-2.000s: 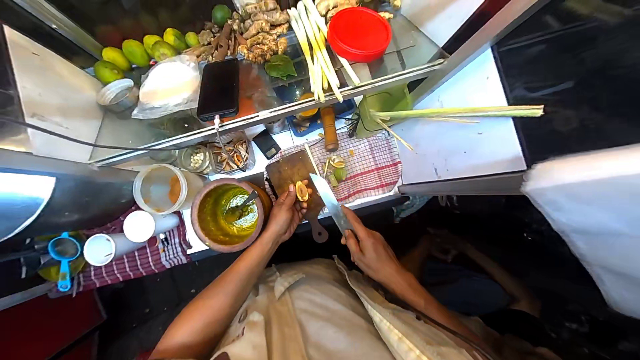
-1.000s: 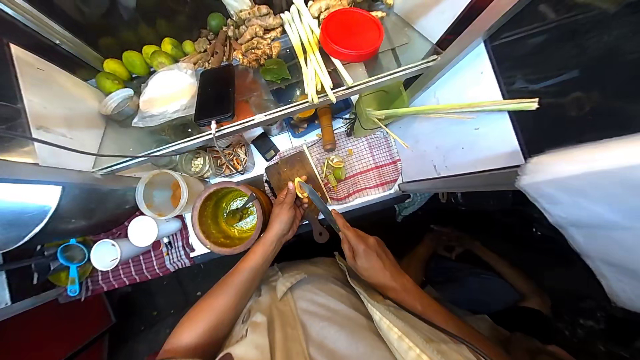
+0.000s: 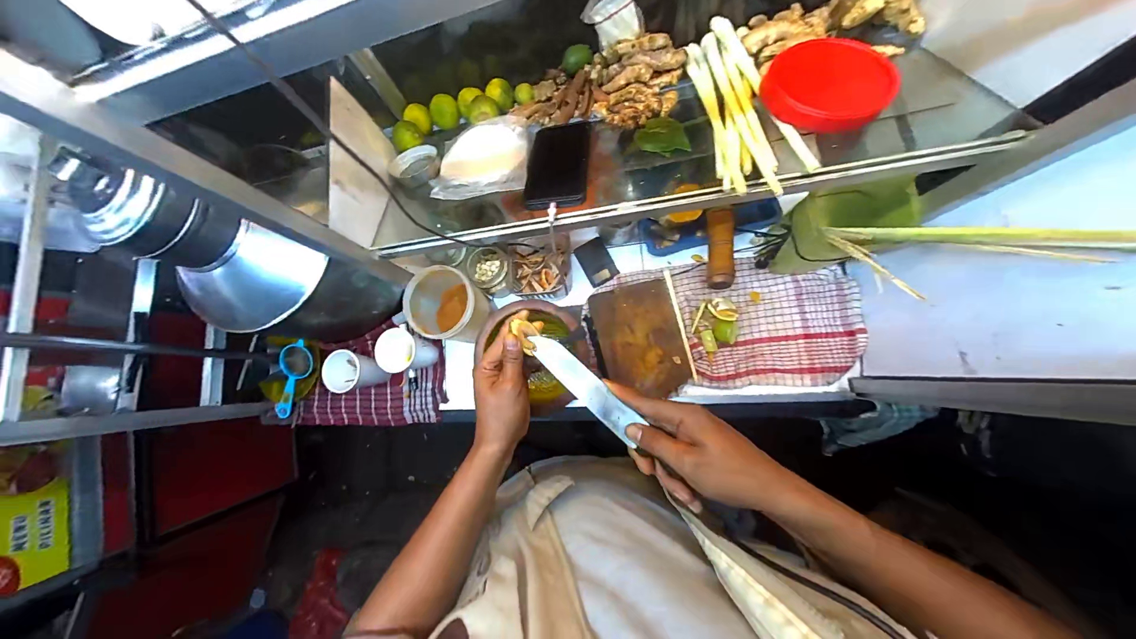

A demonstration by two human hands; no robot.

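Note:
My left hand (image 3: 503, 390) holds a small yellow-orange piece of root or fruit (image 3: 524, 334), too small to name surely, over a clay-coloured bowl (image 3: 559, 399) with yellow-green contents. In my right hand (image 3: 701, 448) is a knife (image 3: 590, 390), its broad blade pointing up and left with the tip at the piece. The bowl is partly hidden by my left hand and the blade. Right of the bowl lies a wooden cutting board (image 3: 641, 337). Green cut pieces (image 3: 723, 330) rest on a red-and-white checked cloth (image 3: 799, 328) beside the board.
A glass shelf (image 3: 692, 204) above holds limes (image 3: 444, 111), ginger (image 3: 639, 80), lemongrass stalks (image 3: 732, 106), a phone (image 3: 557, 165) and a red plastic bowl (image 3: 831, 85). A plastic tub (image 3: 444, 302) and white cups (image 3: 352, 370) stand to the left. A wooden handle (image 3: 720, 248) lies behind the cloth.
My hands, with the knife and the small piece, have moved left from the cutting board to over the bowl. The view has turned somewhat to the left.

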